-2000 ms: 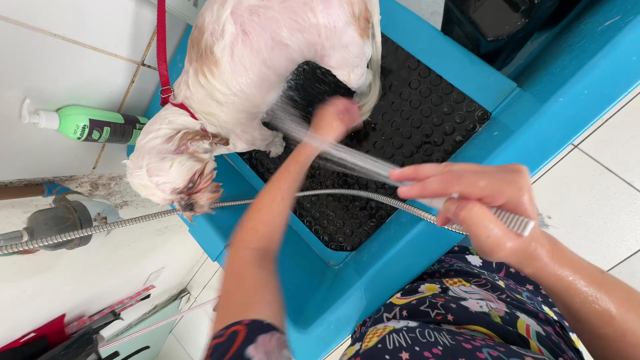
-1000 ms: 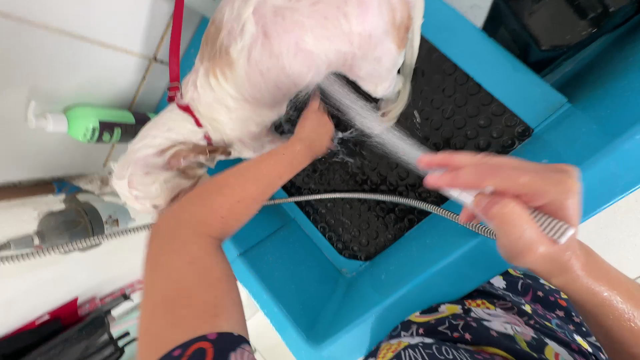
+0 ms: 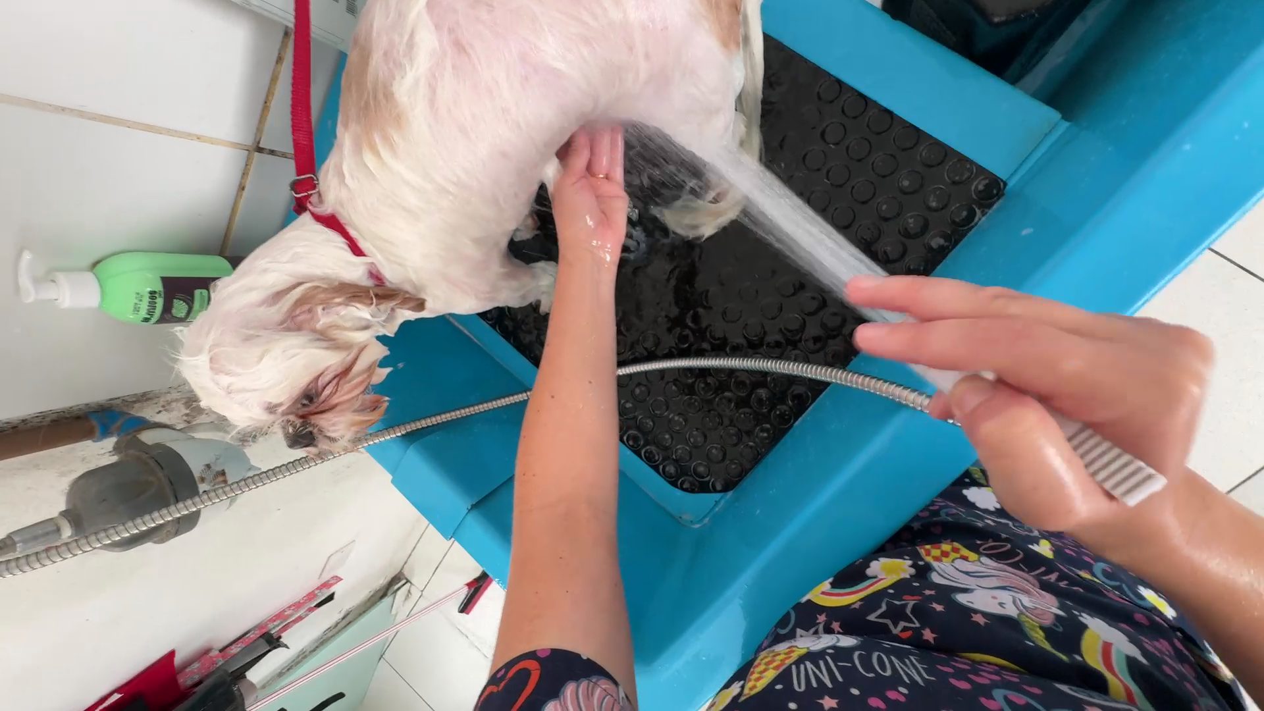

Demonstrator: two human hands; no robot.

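A wet white and tan dog [image 3: 474, 148] with a red collar and leash [image 3: 302, 99] stands in a blue tub [image 3: 879, 454] on a black studded rubber mat [image 3: 731, 296]. My left hand [image 3: 592, 193] is palm up under its belly, fingertips against the wet coat. My right hand [image 3: 1057, 385] grips a white shower head [image 3: 1106, 459] at the right. Its water jet [image 3: 790, 217] runs up and left toward the dog's belly and hind legs. A ribbed metal hose [image 3: 770, 365] crosses the tub, passing behind my left forearm and near the dog's muzzle.
A green pump bottle [image 3: 163, 286] lies sideways in the view by the tiled wall, left of the dog's head. A grey pipe fitting [image 3: 148, 484] is at lower left. Red and black items [image 3: 217, 662] stand below it. A dark container [image 3: 997, 30] is at the top right.
My left hand has turned palm up under the belly, and its forearm no longer crosses in front of the dog's head as it did one second ago. My right hand still grips the spraying shower head.
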